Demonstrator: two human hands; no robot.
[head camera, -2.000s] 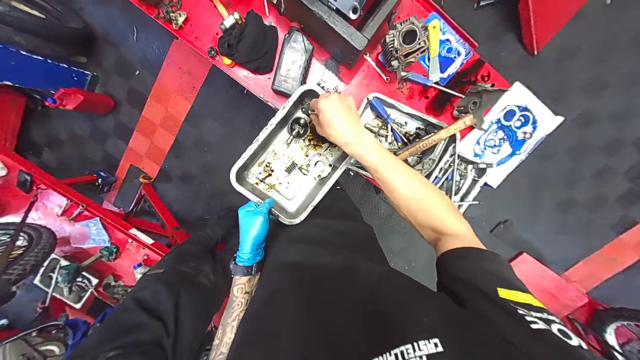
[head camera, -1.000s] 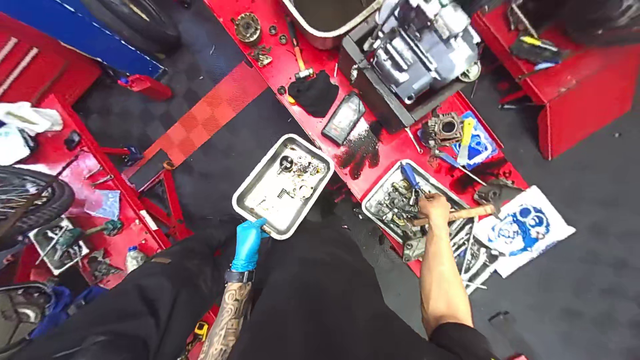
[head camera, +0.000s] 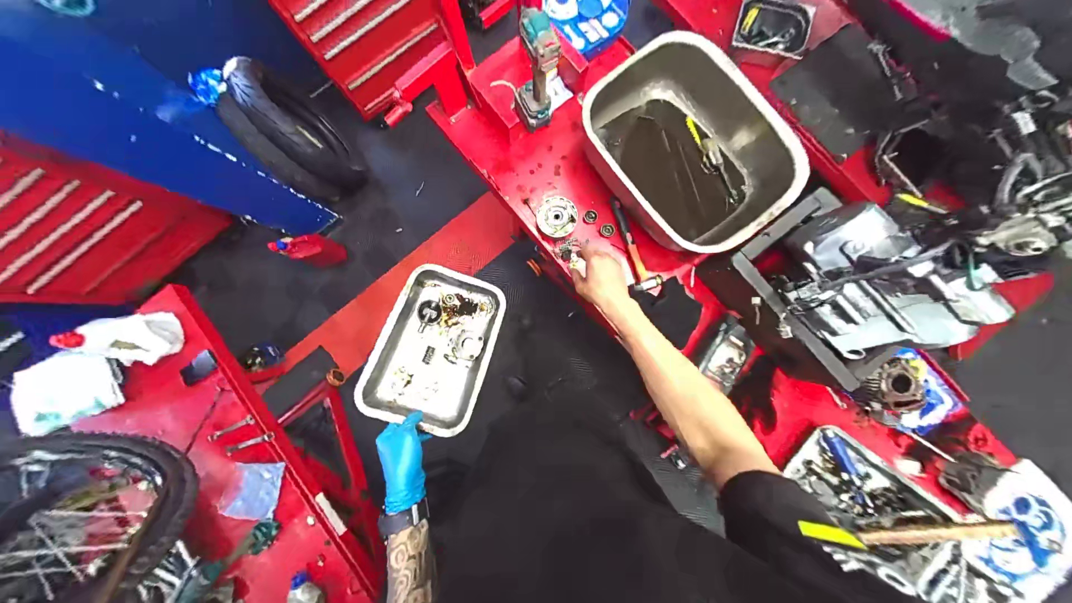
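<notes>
My left hand (head camera: 402, 462), in a blue glove, grips the near edge of a white-rimmed metal tray (head camera: 388, 408). Small oily metal parts lie in the tray, among them a round black part (head camera: 430, 312) and a small spring (head camera: 429, 354). My bare right hand (head camera: 601, 276) reaches to the red bench, its fingertips at a small metal part (head camera: 568, 251); whether they grip it is unclear. Just beyond those fingers sits a round metal part (head camera: 557, 217), with small rings (head camera: 607, 229) beside it. An orange-handled hammer (head camera: 634, 255) lies right of the hand.
A deep metal basin (head camera: 599, 159) with dark liquid stands on the red bench (head camera: 519, 159), near a cordless power tool (head camera: 538, 67). At right are an engine (head camera: 896, 276) and a tool tray (head camera: 825, 435) with a wooden-handled hammer (head camera: 938, 533). A spoked wheel (head camera: 180, 477) is at lower left.
My right hand was in the held tray, then at the tool tray, and is now at the bench beside the round metal part. My left hand keeps holding its tray. The view has shifted widely.
</notes>
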